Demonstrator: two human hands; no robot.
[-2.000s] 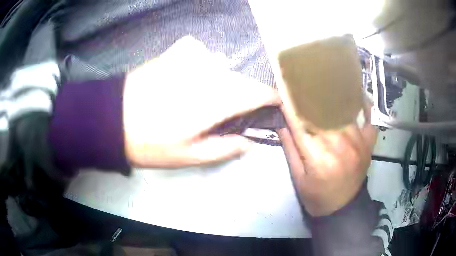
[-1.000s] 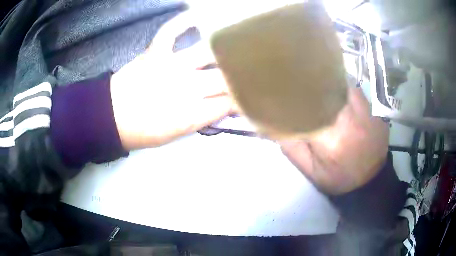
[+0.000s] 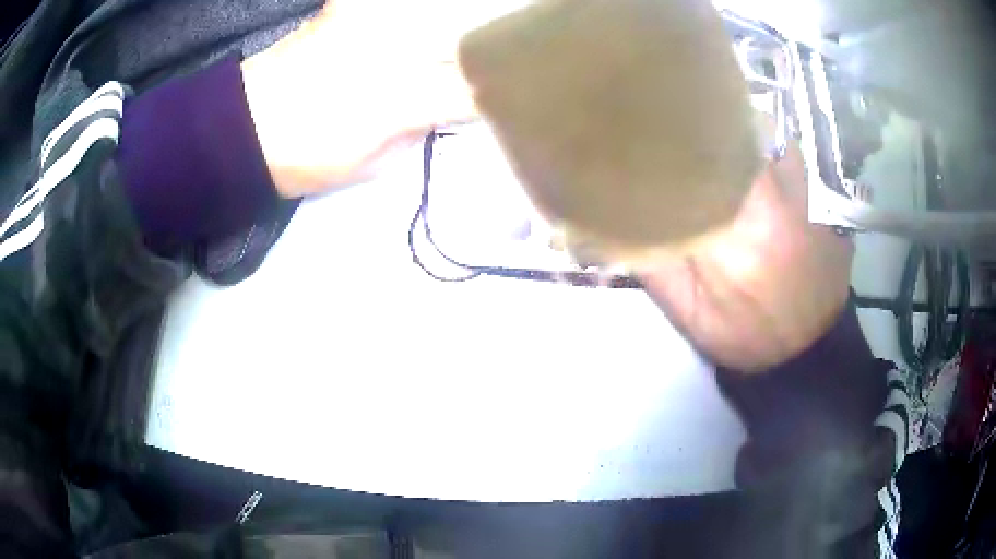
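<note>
The dark grey garment piece lies at the upper left, beyond my left sleeve. My left hand is at the upper centre-left, overexposed; its fingers run out of sight at the top and behind the tan shape. My right hand is at the centre right, palm side partly showing, its fingers hidden behind the tan shape. The large blurred tan shape hangs close to the camera and hides the needle area. The white machine bed shows below, with a thin dark outline. I cannot tell what either hand holds.
Pale metal bars stand at the upper right. Dark green cable loops hang at the far right. The table's curved front edge crosses the bottom. Strong glare covers the top centre.
My left hand has moved up and away from the bed's dark outline, which is now more exposed. The garment piece shows less. My right hand has shifted right, then slightly up.
</note>
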